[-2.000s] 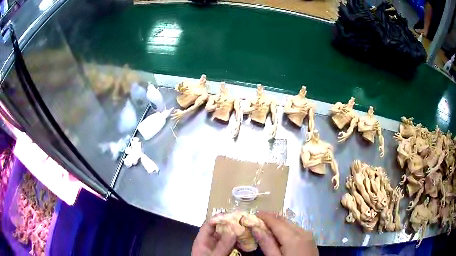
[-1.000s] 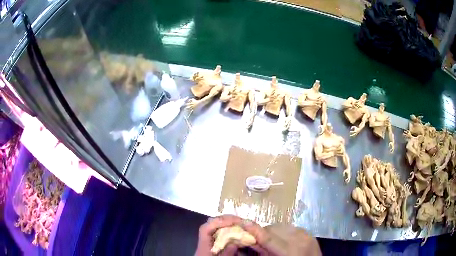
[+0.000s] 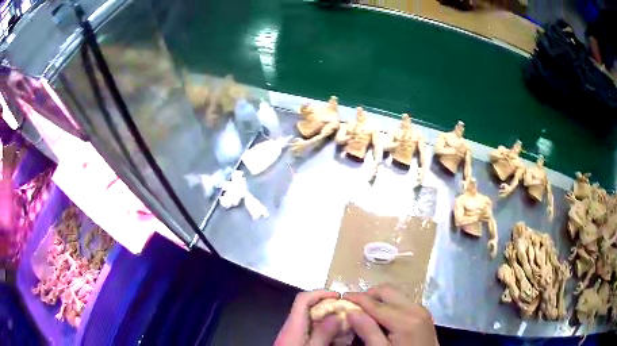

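My left hand (image 3: 306,322) and my right hand (image 3: 394,316) are together at the bottom edge, both closed around a tan figure piece (image 3: 335,308). Fingers cover most of it, so its exact shape is hidden. Just beyond, a brown cardboard pad (image 3: 348,236) with shiny smears bears a small clear dish (image 3: 380,253) with a thin pale stick (image 3: 404,254) on its right side. Several figure torsos (image 3: 404,143) stand in a row along the table's far edge, and one torso (image 3: 471,211) stands nearer, right of the pad.
Loose arm pile (image 3: 533,274) and torso pile (image 3: 595,243) lie at right. White squeeze bottle (image 3: 265,155) and crumpled white wipe (image 3: 238,194) lie at left beside a clear panel. Green conveyor (image 3: 406,67) runs beyond; black parts (image 3: 568,71) lie past it. A purple-blue crate (image 3: 95,307) is lower left.
The view has swung left, so the table things appear further right. Both hands stay together around the figure piece, which has turned and is now more covered by fingers.
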